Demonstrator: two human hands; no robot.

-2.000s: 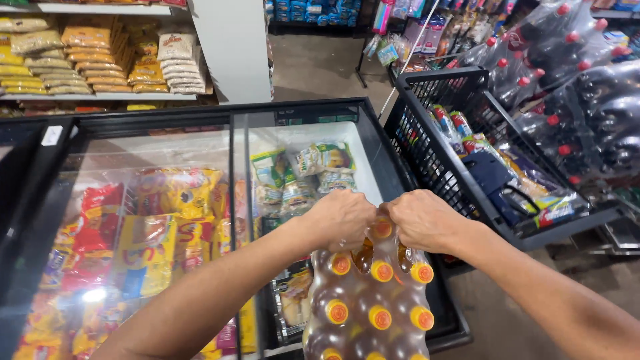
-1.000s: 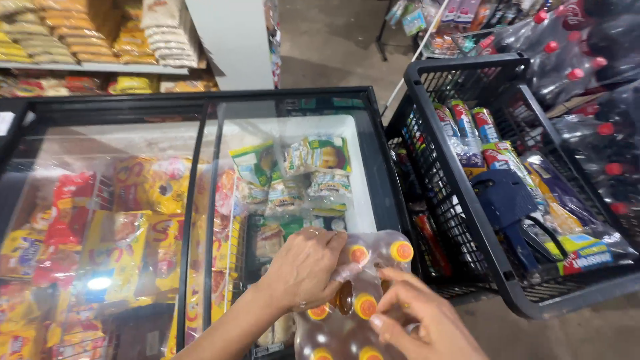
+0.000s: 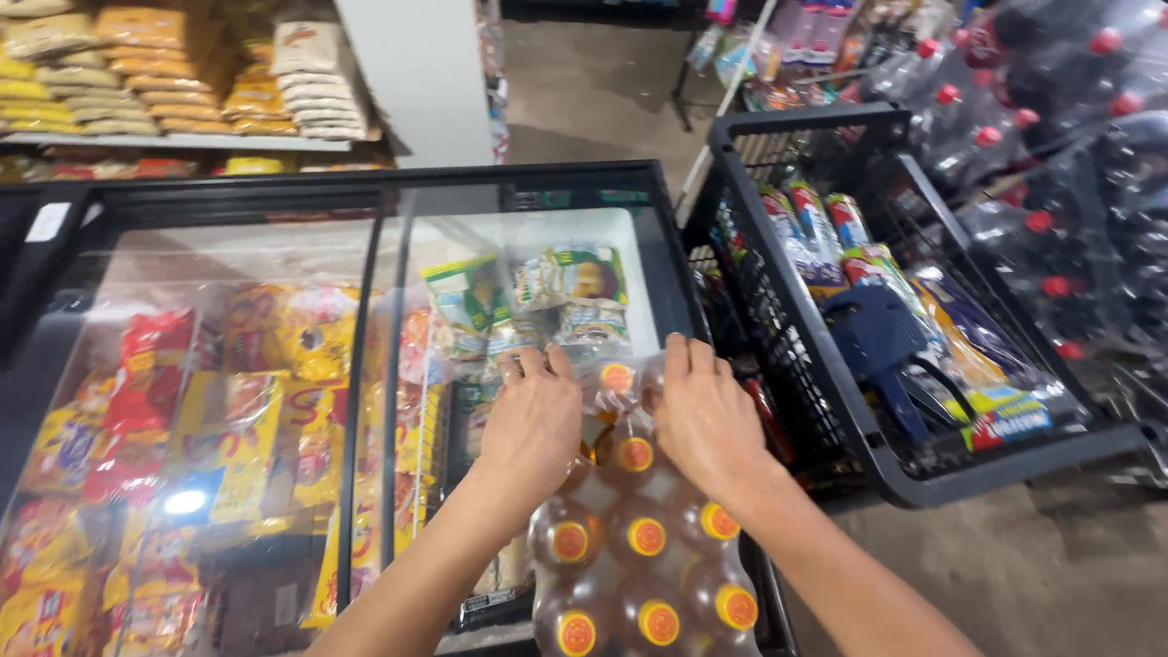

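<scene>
A shrink-wrapped pack of bottles with orange and yellow caps (image 3: 646,570) rests on the glass top of a chest freezer (image 3: 584,173), at its right end. My left hand (image 3: 534,415) lies on the far left side of the pack, fingers on the plastic film. Across from it, my right hand (image 3: 710,406) has its fingers bent over the far right edge of the film. A torn opening shows between the hands, with bottles inside. How firmly either hand grips is partly hidden by its own back.
A black plastic basket (image 3: 821,392) with packaged goods stands at the right, beside the freezer. Wrapped bottles with red caps (image 3: 1049,219) are stacked beyond it. Bagged goods (image 3: 319,78) fill a shelf at the back left. Frozen packages (image 3: 228,411) lie under the glass.
My right hand has gone from pinching near the front caps to the pack's far right edge. My left hand stays at the pack's far left side.
</scene>
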